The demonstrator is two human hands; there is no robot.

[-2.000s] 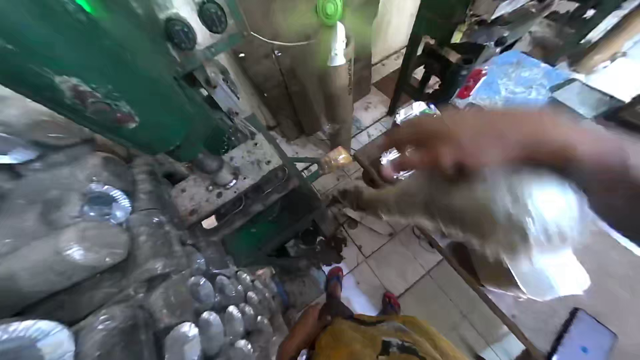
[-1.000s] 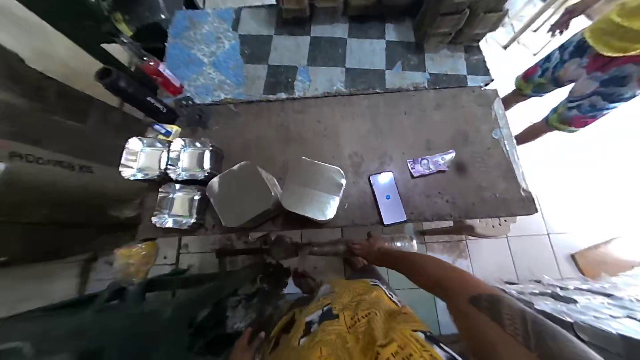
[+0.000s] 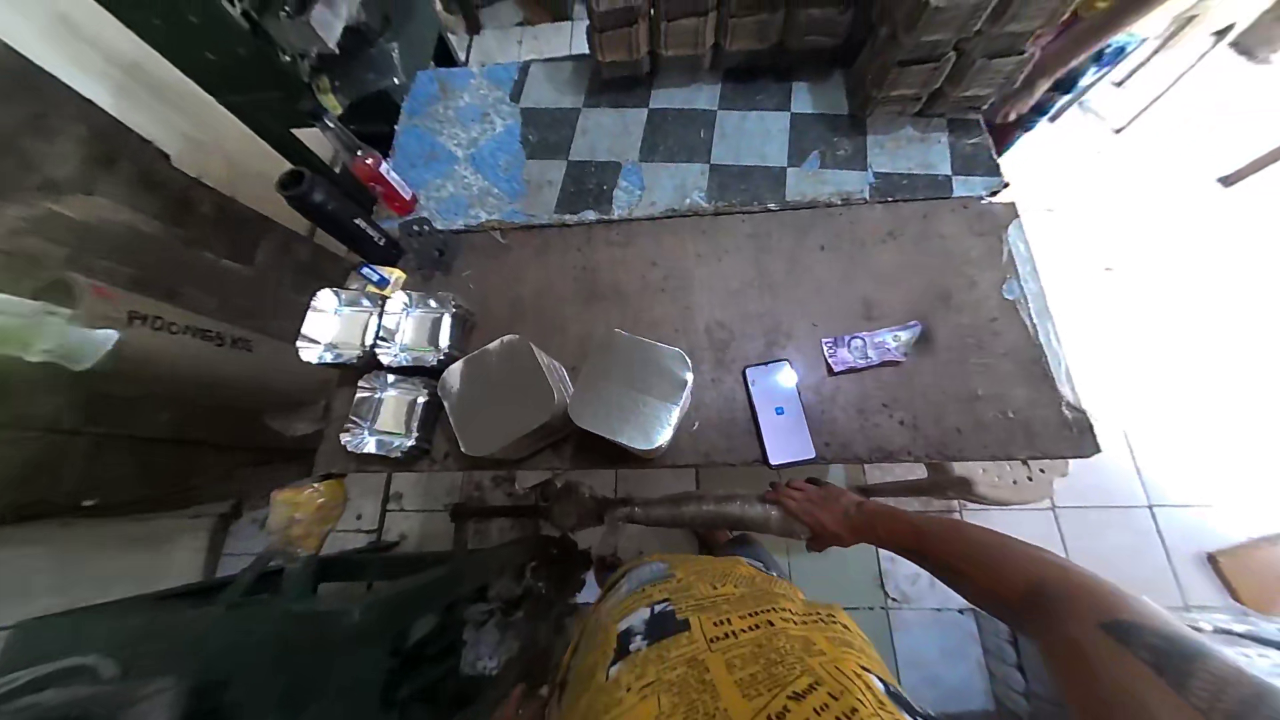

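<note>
Below the brown board's front edge, my right hand (image 3: pixel 820 512) lies with curled fingers on the end of a plastic-wrapped bar (image 3: pixel 700 512). My left hand cannot be made out; only a small patch of skin shows at the bottom edge. On the board (image 3: pixel 700 270), two stacks of silvery flat sheets with cut corners, a left stack (image 3: pixel 505 395) and a right stack (image 3: pixel 632 390), sit side by side. Foil trays (image 3: pixel 418 328) stand left of them. A lit smartphone (image 3: pixel 780 412) lies near the front edge, with a crumpled purple banknote (image 3: pixel 870 347) to its right.
A black bottle (image 3: pixel 338 213) and a bottle with red contents (image 3: pixel 382 180) lie at the back left. Behind the board is a checkered surface (image 3: pixel 750 137) with stacked bundles (image 3: pixel 755 35) beyond. Dark green machinery (image 3: pixel 130 640) occupies the lower left; part of a person shows top right.
The view has swung from the green machine to the board. My right hand, blurred at the right two seconds ago, now lies on the wrapped bar, where it also was one second ago.
</note>
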